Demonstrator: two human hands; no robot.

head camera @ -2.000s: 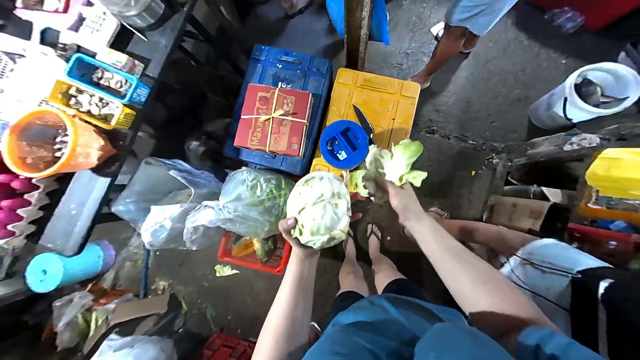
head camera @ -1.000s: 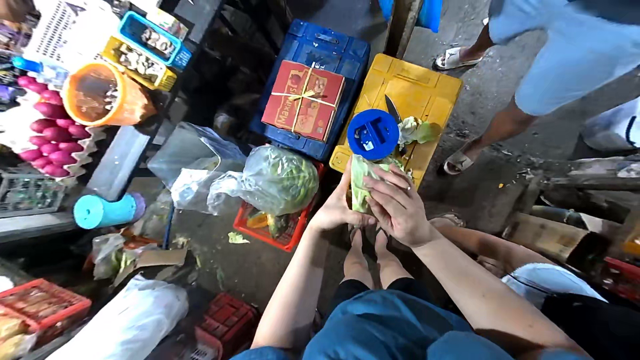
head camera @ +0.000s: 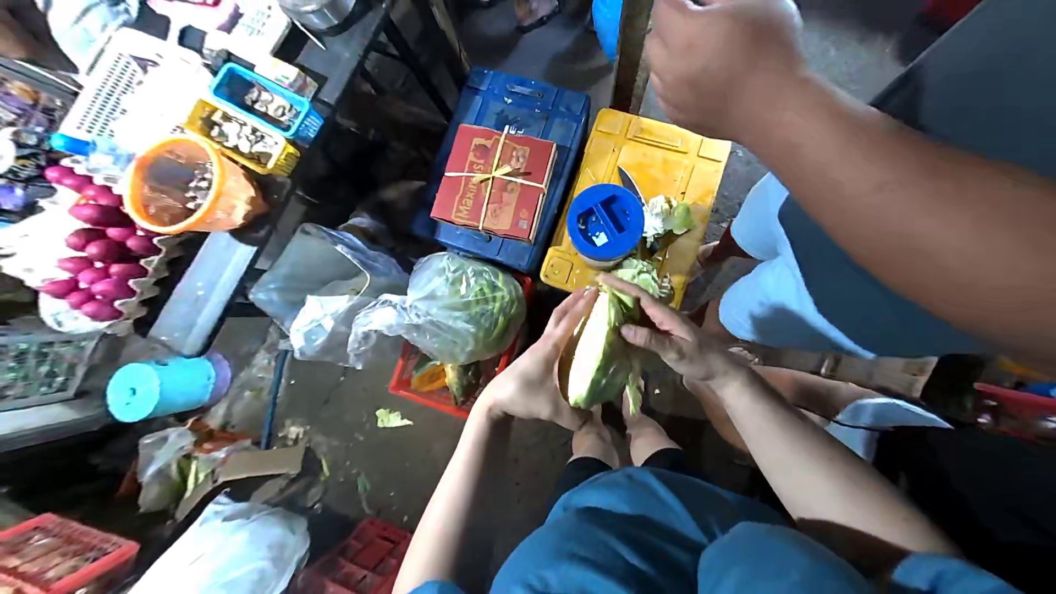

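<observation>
Between my hands is a pale green cabbage (head camera: pixel 596 355). My left hand (head camera: pixel 540 367) grips it from the left side. My right hand (head camera: pixel 672 330) lies against its upper right, thumb and fingers on the leaves. Just beyond, a yellow plastic lid or crate (head camera: pixel 639 148) bears a round tub with a blue lid (head camera: pixel 605 221), a knife (head camera: pixel 631 186) partly hidden, and torn cabbage leaves (head camera: pixel 667 216). To the left, another cabbage in a clear plastic bag (head camera: pixel 466 309) rests over a red crate (head camera: pixel 400 379).
A red cardboard box tied with string (head camera: pixel 493 183) sits on a blue container (head camera: pixel 528 103). At the upper right, another person's arm (head camera: pixel 891 190) reaches across. Pink eggs (head camera: pixel 107 247), an orange bucket (head camera: pixel 177 186) and small baskets (head camera: pixel 264 103) stand at left. A leaf scrap (head camera: pixel 392 418) lies on the floor.
Two seconds ago my hands were apart, with cabbage in the left and loose leaves in the right; now both are on the cabbage. Another person's arm has come in at the upper right.
</observation>
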